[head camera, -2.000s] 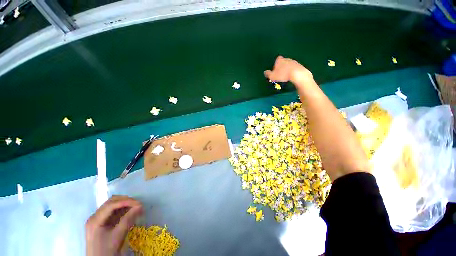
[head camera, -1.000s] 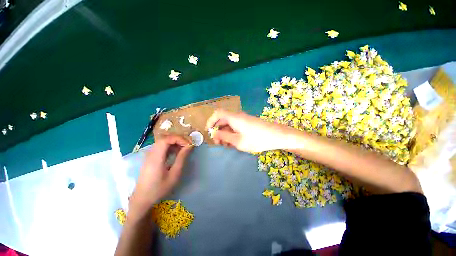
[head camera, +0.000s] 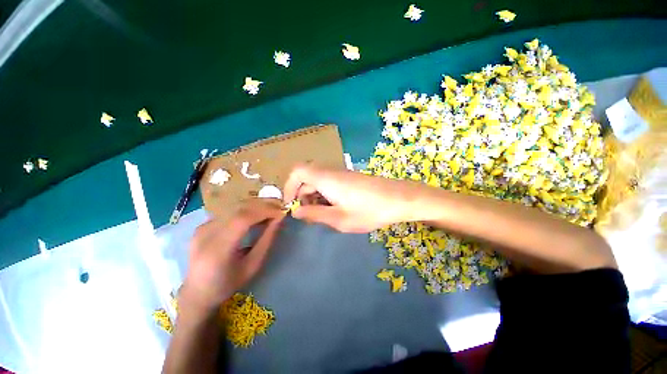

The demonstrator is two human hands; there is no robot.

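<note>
My right hand (head camera: 329, 199) pinches a small yellow-and-white moulded piece (head camera: 294, 206) at its fingertips, just below the white disc (head camera: 270, 191). My left hand (head camera: 230, 248) has its thumb and finger tips together at the left side of that piece; a small yellow part seems to be between them, mostly hidden. The hands meet over the lower edge of the cardboard pad (head camera: 307, 150). A low pile of small yellow parts (head camera: 247, 319) lies beside my left wrist. The large heap of moulded pieces (head camera: 483, 139) lies at the right, partly behind my right forearm.
The green conveyor belt (head camera: 190, 58) crosses the top with spaced pieces. Dark tweezers or a pen (head camera: 189, 188) lie at the cardboard's left end, beside white scraps (head camera: 219, 177). A clear bag (head camera: 629, 190) with a white label (head camera: 627, 120) is far right. White tape (head camera: 139, 193) crosses the bench edge.
My right hand has come from the belt to the cardboard with a piece. My left hand has moved up from the yellow pile, and the fingertips of both hands now meet.
</note>
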